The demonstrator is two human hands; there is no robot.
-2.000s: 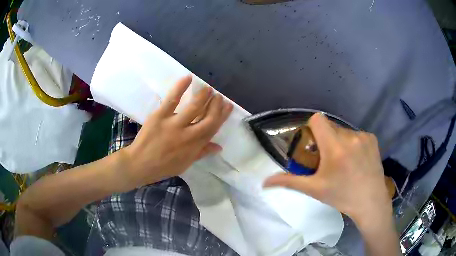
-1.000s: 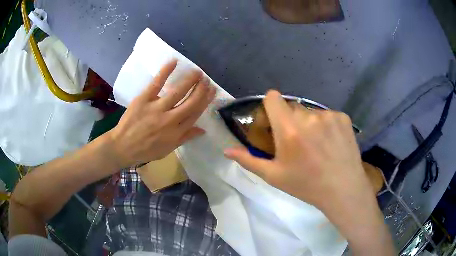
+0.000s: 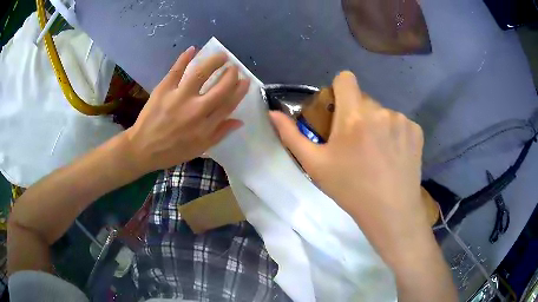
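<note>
The white front panel (image 3: pixel 307 218) runs from the table's near edge down over the lap. My left hand (image 3: pixel 189 106) lies on its upper end with fingers spread, pressing it flat. My right hand (image 3: pixel 371 159) is closed on the wooden handle of the steam iron (image 3: pixel 289 97). The iron's dark pointed tip meets the panel's right edge, just right of my left fingertips. My right hand hides much of the iron.
A reddish-brown wooden pressing block (image 3: pixel 389 26) lies at the back. Black shears (image 3: pixel 500 212) and the iron's dark cord lie at the right. A tan card piece (image 3: pixel 212 209) is at the lap. White pieces (image 3: pixel 53 124) hang by a yellow rail (image 3: pixel 59 76) at left.
The iron and my right hand have moved left and up along the panel's edge. My left hand has moved up the panel. The view has shifted, showing more of the block and the card piece.
</note>
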